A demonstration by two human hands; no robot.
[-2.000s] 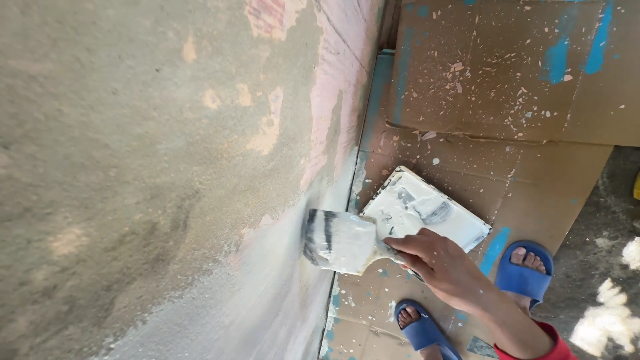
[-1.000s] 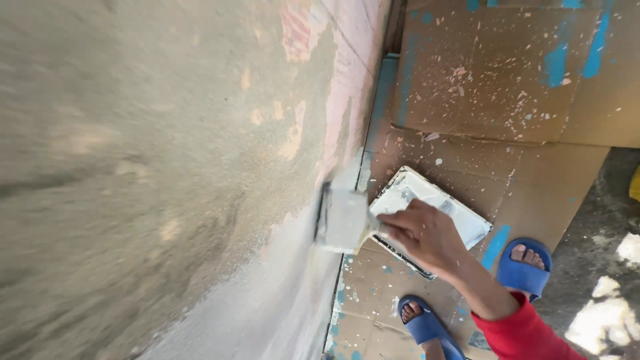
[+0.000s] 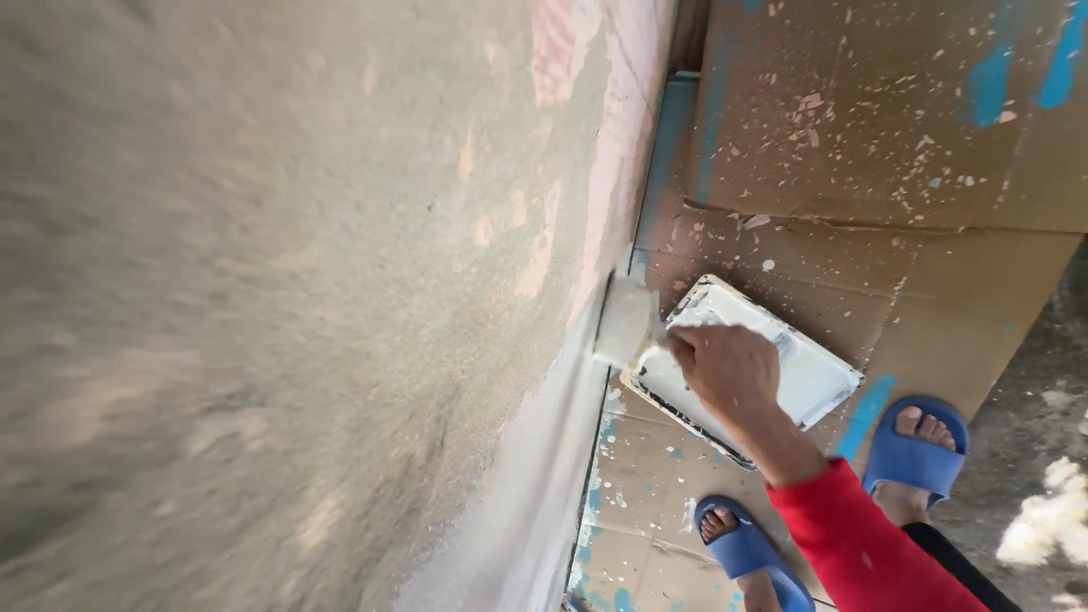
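My right hand [image 3: 731,370], coming in from the lower right in a red sleeve, is closed around the handle of a wide flat paintbrush [image 3: 627,323]. The brush is coated in white paint, slightly blurred, and its bristle edge is against the low part of the wall [image 3: 382,255], near the floor line. Fresh white paint [image 3: 527,476] covers the wall's lower part; above it are bare grey-brown plaster and pinkish patches. Under my hand, a rectangular tray [image 3: 816,344] holding white paint lies on the cardboard. My left hand is out of view.
Cardboard sheets [image 3: 952,289] cover the floor along the wall, with blue paint streaks, white drips and scattered paint flakes. My feet in blue slides [image 3: 922,450] stand on and beside the sheets, close to the tray. Rough grey ground [image 3: 1011,476] shows at the right.
The brush has turned from its broad face showing to its bristle edge against the wall, and it sits nearer the wall's base than two seconds ago. The tray has stayed in place.
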